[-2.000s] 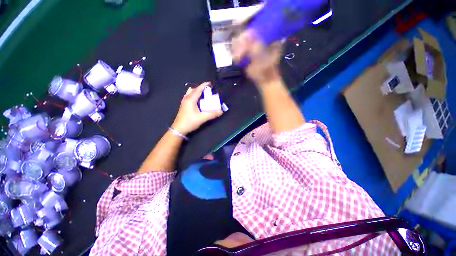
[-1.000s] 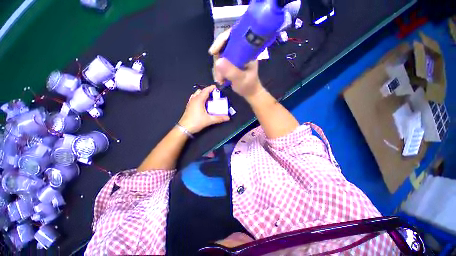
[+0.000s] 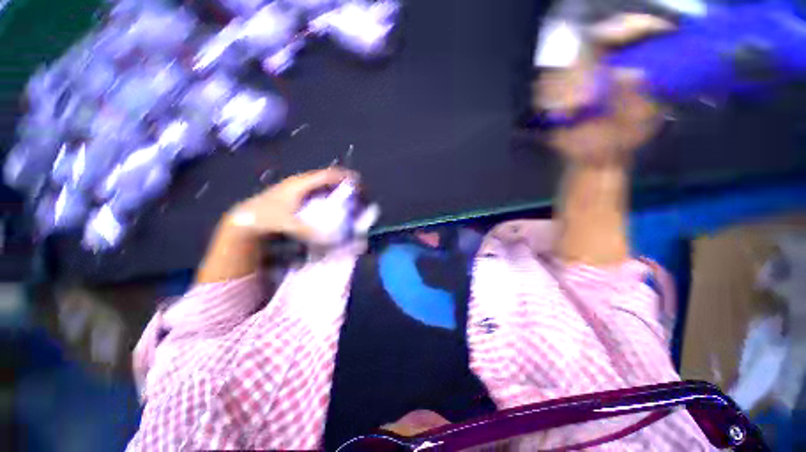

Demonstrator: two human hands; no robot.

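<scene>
The view is strongly blurred. My left hand (image 3: 278,207) holds one white housing unit (image 3: 331,214) close in front of my body, near the bench edge. My right hand (image 3: 601,110) is closed around the blue-violet electric screwdriver (image 3: 729,53) at the upper right. The screwdriver lies roughly level, its thick body pointing right and its front end to the left of my hand, well away from the housing unit. The driver bit cannot be made out.
A blurred pile of white housings (image 3: 159,106) covers the upper left of the black mat (image 3: 442,132). A white shape, perhaps the screw feeder (image 3: 558,44), is beyond my right hand. Cardboard (image 3: 720,291) lies on the blue floor at the right.
The whole view has swung, so the pile sits higher. My right hand and the screwdriver have moved up and right, away from the housing unit. My left hand has drawn it closer to my body.
</scene>
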